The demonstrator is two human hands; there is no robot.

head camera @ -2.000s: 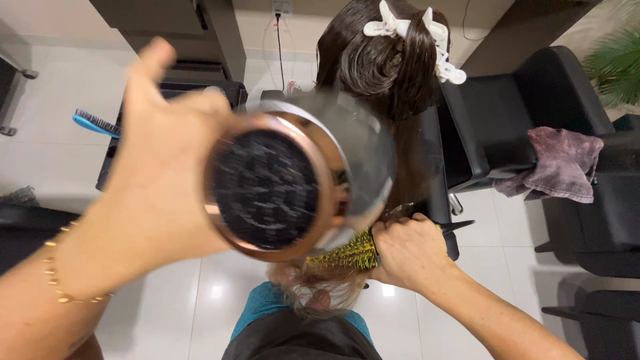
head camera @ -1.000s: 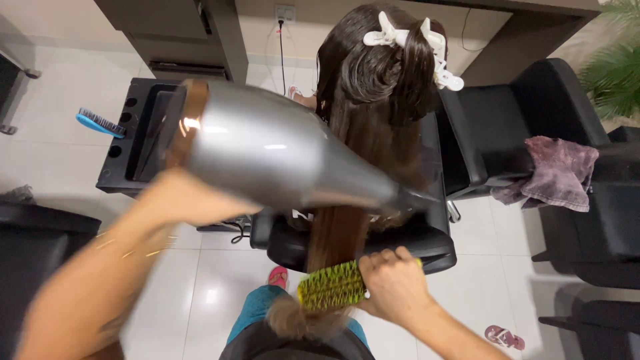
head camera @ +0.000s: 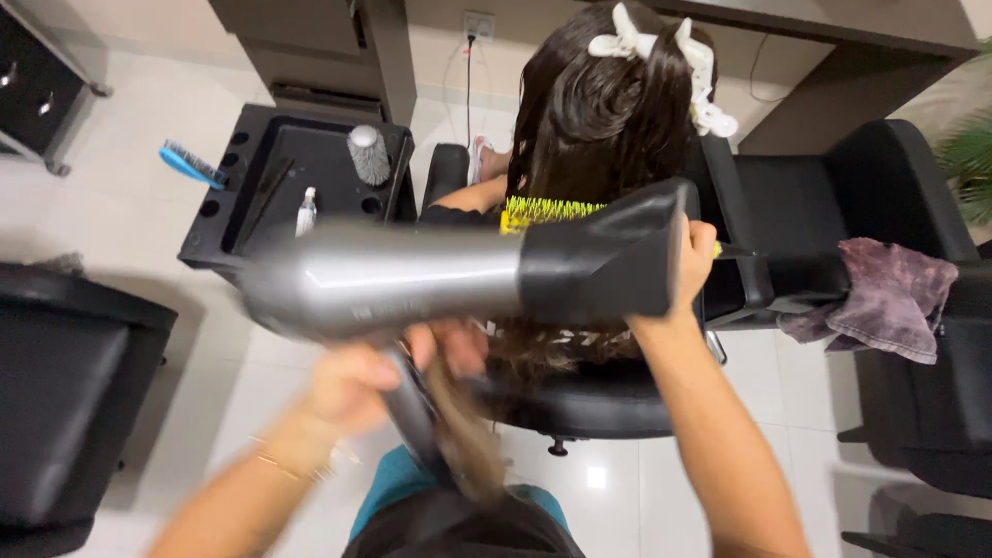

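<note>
My left hand [head camera: 364,380], blurred, is closed around the handle of a silver and black hair dryer [head camera: 418,271], whose black nozzle points right. A lock of hair hangs beside that handle. Behind the nozzle my right hand [head camera: 697,256] grips a round brush with yellow bristles [head camera: 550,209]; its thin dark handle tip sticks out to the right. The brush lies against the long dark hair [head camera: 597,147] of a seated person. White hair clips [head camera: 624,39] hold the hair up at the crown. The dryer hides part of the brush and the hair.
A black salon trolley [head camera: 256,124] at the left holds a grey round brush [head camera: 368,155], a small bottle [head camera: 307,211] and a blue brush [head camera: 190,164]. Black chairs [head camera: 790,194] stand at both sides; a purple towel [head camera: 891,294] hangs on one at the right.
My right hand and the yellow brush have moved up, nearer the person's head. The dryer has swung so that its nozzle points right, over the brush.
</note>
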